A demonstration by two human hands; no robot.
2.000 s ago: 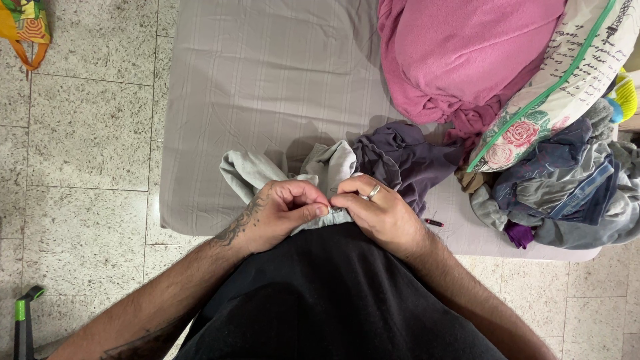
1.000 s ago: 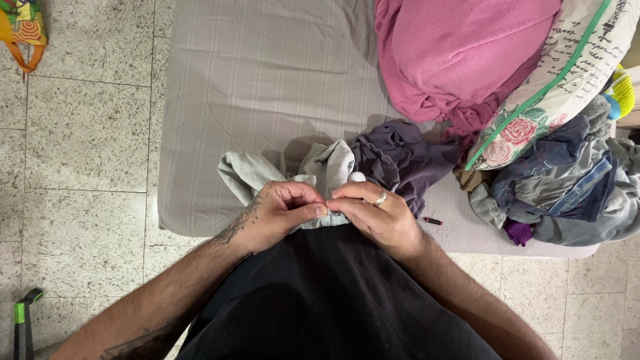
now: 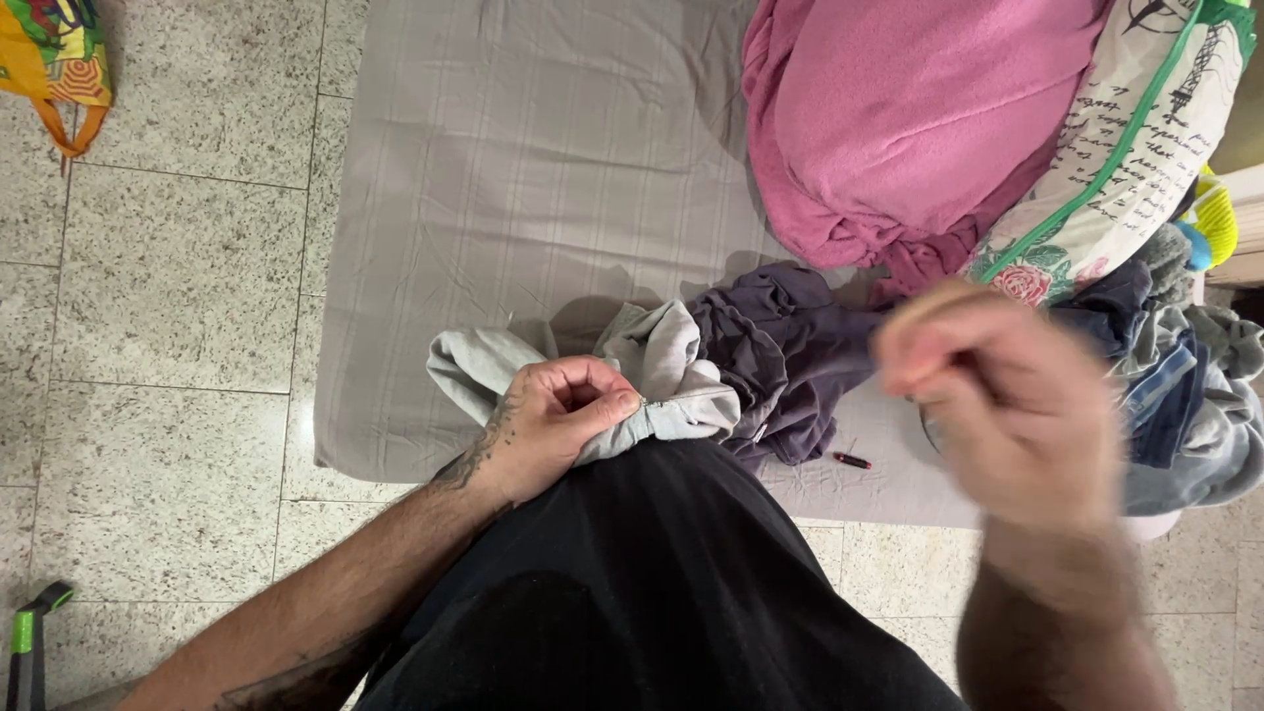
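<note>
My left hand [image 3: 561,420] pinches the edge of a light grey cloth garment [image 3: 686,407], which lies over the black cloth on my lap and the bed's edge. Blurred by motion, my right hand [image 3: 1007,395] is raised off to the right of the garment, thumb and fingertips together; whether something thin is between them cannot be seen. A dark purple garment [image 3: 790,346] lies crumpled just beyond the grey one. On the sheet between my hands is a small black and red tool [image 3: 852,460] with a thin metal tip.
The bed has a grey sheet [image 3: 513,178]. A pink fleece blanket [image 3: 908,118] and a printed pillow with green trim [image 3: 1106,148] lie at the far right, with a pile of clothes [image 3: 1185,395] beside them. An orange patterned bag [image 3: 64,69] is on the tiled floor.
My right hand has moved away from the grey garment, up and to the right. My left hand still holds the garment where both hands met before.
</note>
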